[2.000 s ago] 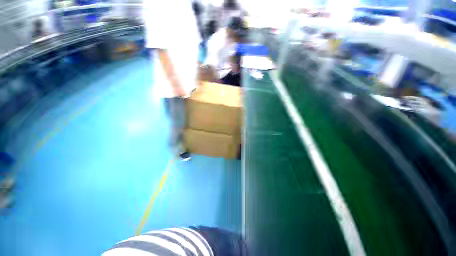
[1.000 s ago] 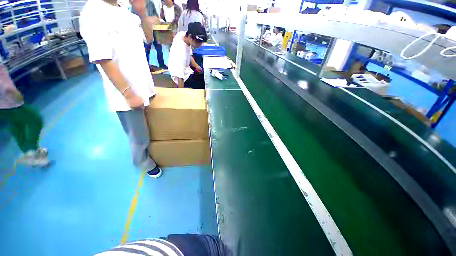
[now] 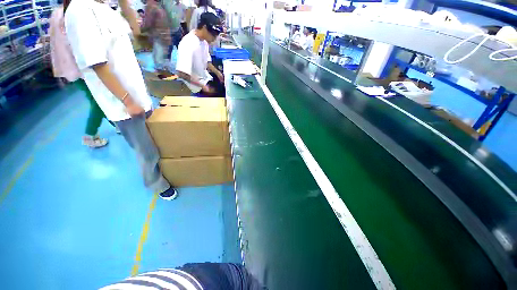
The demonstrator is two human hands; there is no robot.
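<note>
Neither of my hands is in the picture. Only a striped top and dark clothing of mine show at the bottom edge. Nearest in front of me is the dark green side worktop (image 3: 272, 192), with scuffs on it. A pale side rail (image 3: 317, 170) runs between it and the brighter green conveyor belt (image 3: 363, 187). A small white object (image 3: 240, 82) lies at the worktop's far end, near the white upright (image 3: 266, 48). I cannot tell what it is.
Two stacked cardboard boxes (image 3: 190, 133) stand against the worktop's left side. A standing person (image 3: 107, 62) has a hand near them. A seated person in a cap (image 3: 195, 56) is behind. A person in green trousers (image 3: 93, 110) is at left. An overhead shelf (image 3: 363, 28) spans the belt.
The view has steadied from the blur and turned slightly. The person in green trousers has moved from the left edge to behind the standing person. The boxes appear slightly further left.
</note>
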